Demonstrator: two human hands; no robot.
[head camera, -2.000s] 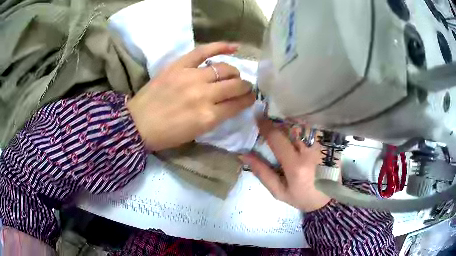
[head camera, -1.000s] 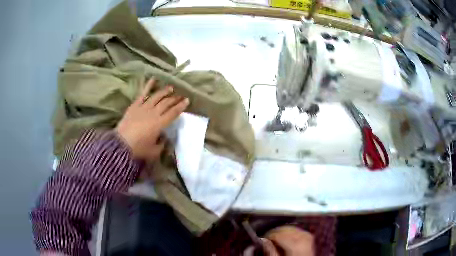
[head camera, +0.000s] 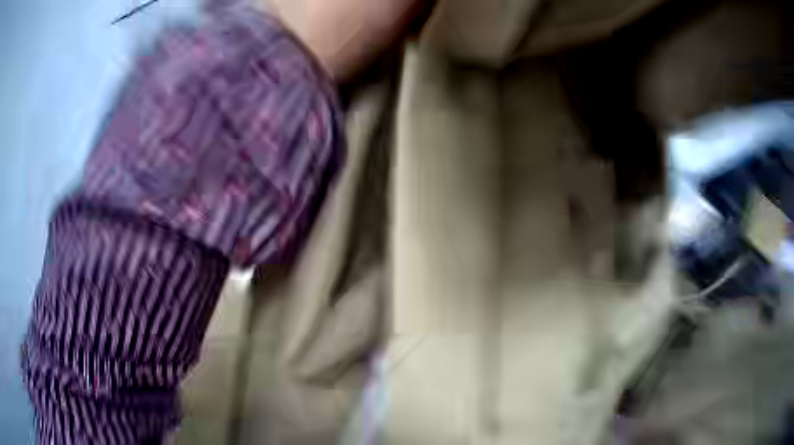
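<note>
The khaki garment (head camera: 522, 226) hangs close in front of the camera and fills most of the view, blurred, with long vertical folds. My left hand (head camera: 357, 30) is at the top edge, raised, at the upper left of the cloth. Only its wrist and lower part show; the fingers are cut off or hidden, so its grip cannot be told. The left sleeve, purple and striped, runs down the left side. My right hand is not in view.
A pale blue-grey surface (head camera: 52, 104) lies beyond the sleeve at the left. At the right edge, past the cloth, blurred dark and white things (head camera: 714, 217) show; I cannot tell what they are.
The garment has come off the table and up close before the camera. My left arm has risen to the top edge. The machine, red-handled shears and right hand have left the view.
</note>
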